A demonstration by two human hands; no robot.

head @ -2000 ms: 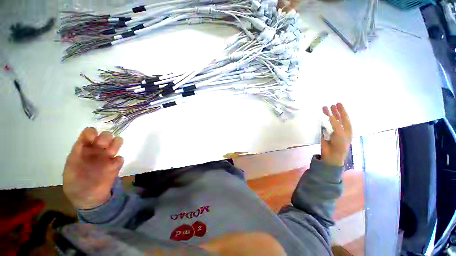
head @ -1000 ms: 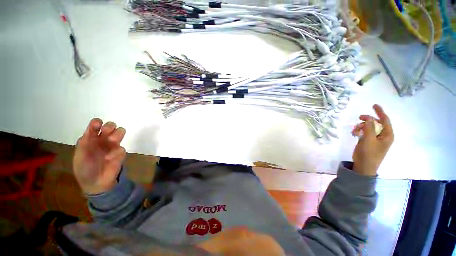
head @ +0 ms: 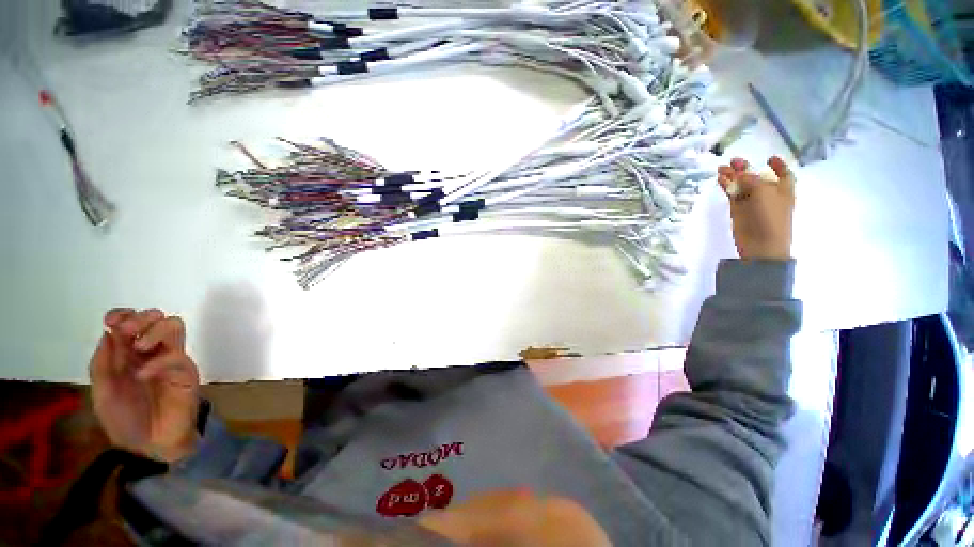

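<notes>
My left hand (head: 144, 374) is at the table's front edge at the lower left, palm up, with fingers curled near the thumb. Whether it pinches anything tiny cannot be told. My right hand (head: 760, 208) is over the table at the right, with a small white piece (head: 739, 189) at its curled fingertips. Between them lies a bundle of white cables (head: 545, 192) with black sleeves (head: 427, 203) and fanned coloured core wires (head: 310, 198) pointing left. A second such bundle (head: 481, 37) lies behind it. Pale plugs (head: 662, 139) cluster at the right ends.
A short loose wire bundle (head: 77, 171) lies at the left of the white table (head: 470, 310). A dark tuft (head: 112, 13) is at the back left. A grey slim tool (head: 773, 120) lies beyond my right hand. A yellow-rimmed tub (head: 833, 27) and blue basket (head: 916, 48) stand at the back right.
My right hand has reached forward, towards the slim tool. My left hand sits lower and further left. The camera view has shifted, so the table contents appear moved.
</notes>
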